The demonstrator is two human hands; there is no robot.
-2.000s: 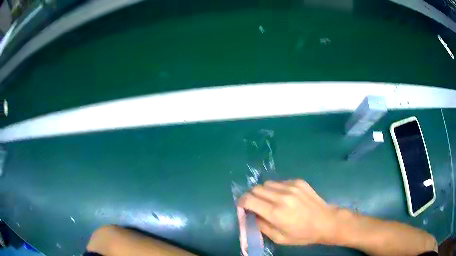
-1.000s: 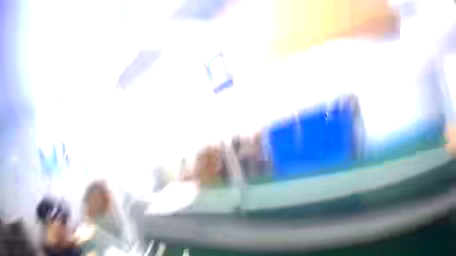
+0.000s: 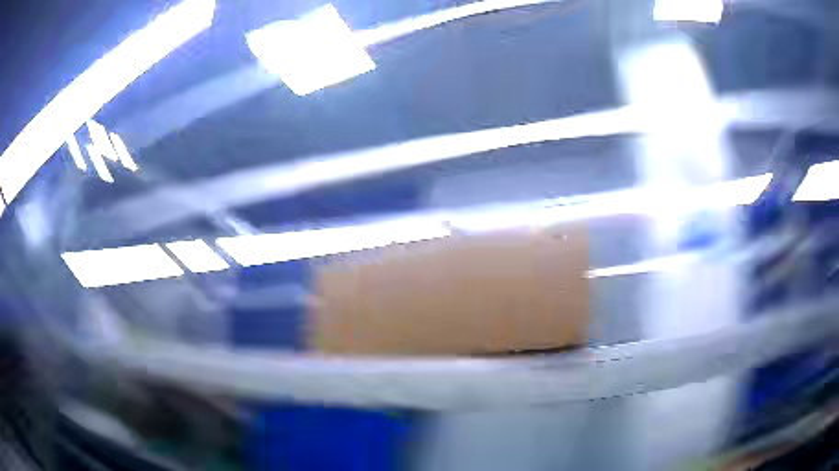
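Neither of my hands is in the picture. The view is tilted up and strongly blurred. Nearest the middle is a large plain tan-brown block shape, perhaps a carton or panel (image 3: 451, 299), above a long pale grey rail or shelf edge (image 3: 432, 379). None of the small work pieces can be seen.
Blue shapes, perhaps bins, show below the rail (image 3: 322, 440) and left of the brown shape (image 3: 269, 313). A pale upright column (image 3: 690, 304) stands at the right. Bright ceiling lights (image 3: 313, 51) and long light strips cross the upper half.
The view has swung up from the green bench, past a blurred scene with people and a blue box, to the lights and brown shape. My hands, the strip and the phone have left the picture.
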